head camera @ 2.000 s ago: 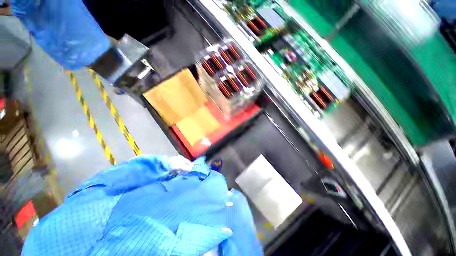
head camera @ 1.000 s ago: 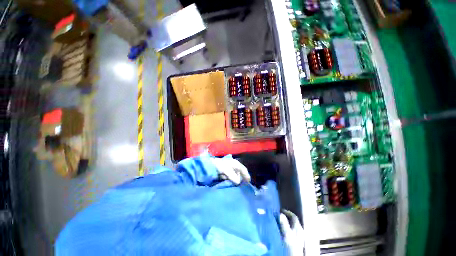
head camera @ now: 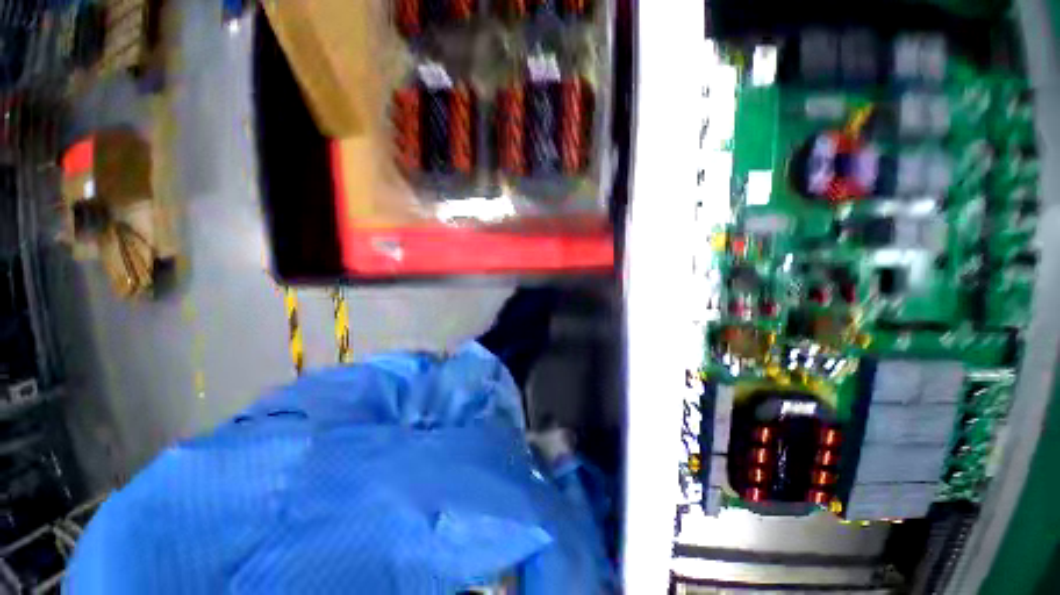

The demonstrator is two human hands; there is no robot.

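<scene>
A black tote (head camera: 300, 221) with a red liner (head camera: 488, 252) stands at upper centre, cut off by the top edge. In it, a clear blister tray (head camera: 486, 70) holds several copper-wound components (head camera: 436, 128). A brown cardboard divider (head camera: 316, 70) leans at its left. A green populated circuit board (head camera: 761, 128) lies at right, with a copper-wound component (head camera: 796, 451), a toroidal inductor (head camera: 837, 163) and grey blocks (head camera: 909, 436). Neither of my hands shows clearly. A small blurred pale patch beside my blue smock may be part of a glove; I cannot tell which hand.
The conveyor's bright rail (head camera: 660, 349) runs between tote and board. A green surface (head camera: 1040, 511) lies beyond the right rail. At left are yellow-black floor tape (head camera: 295, 331) and a brown carton (head camera: 122, 169) with red on top. My smock (head camera: 326, 488) fills the lower left.
The view has moved closer to the tote and conveyor, so tray and board look larger. The two white gloves seen a second ago no longer show clearly.
</scene>
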